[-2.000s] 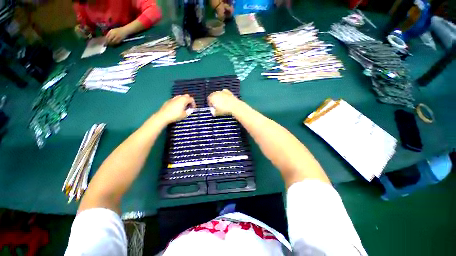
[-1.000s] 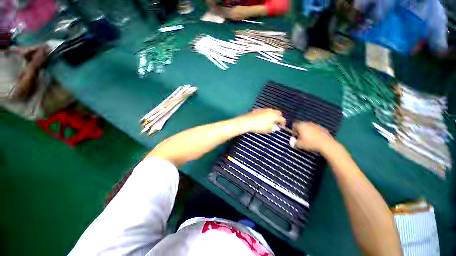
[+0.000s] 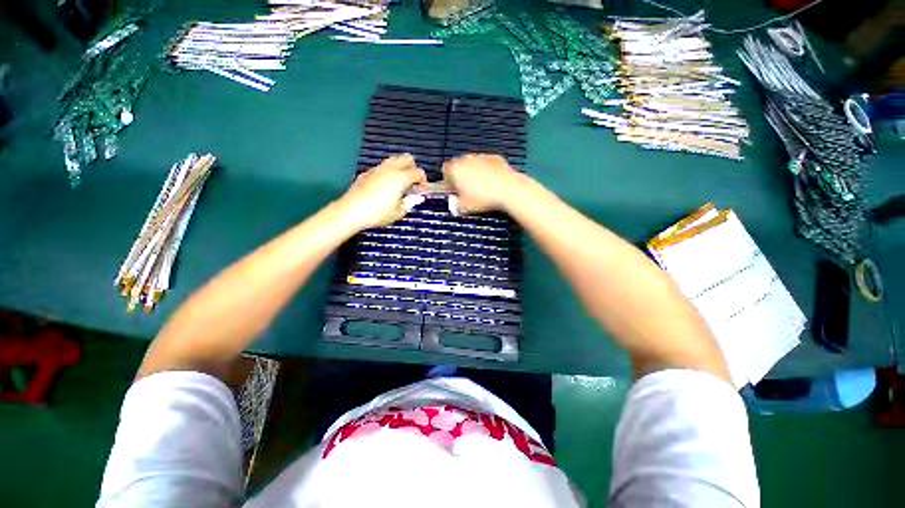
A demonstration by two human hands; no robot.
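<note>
The black slotted fixture (image 3: 437,327) lies on the green mat in front of me, its cut-out handles at the near end. A white strip (image 3: 432,288) with an orange left end lies across its near part. My left hand (image 3: 389,189) and my right hand (image 3: 478,184) are close together over the middle of the fixture, fingers curled inward, with white coverings at the thumbs. A narrow light piece (image 3: 433,189) spans between the fingertips. The fingers hide most of it, and I cannot tell how it sits in the slots.
A strip bundle (image 3: 167,230) lies left of the fixture. A panel stack (image 3: 734,293) lies right, beside a black phone (image 3: 831,306) and a tape roll (image 3: 868,281). Strip piles (image 3: 680,89) and green boards (image 3: 561,55) lie farther back. A blue stool (image 3: 814,389) stands below the right edge.
The view swung left and came back, now looking further down at the bench. Both hands stay together at the middle of the fixture. The white strip across the near slots keeps its place.
</note>
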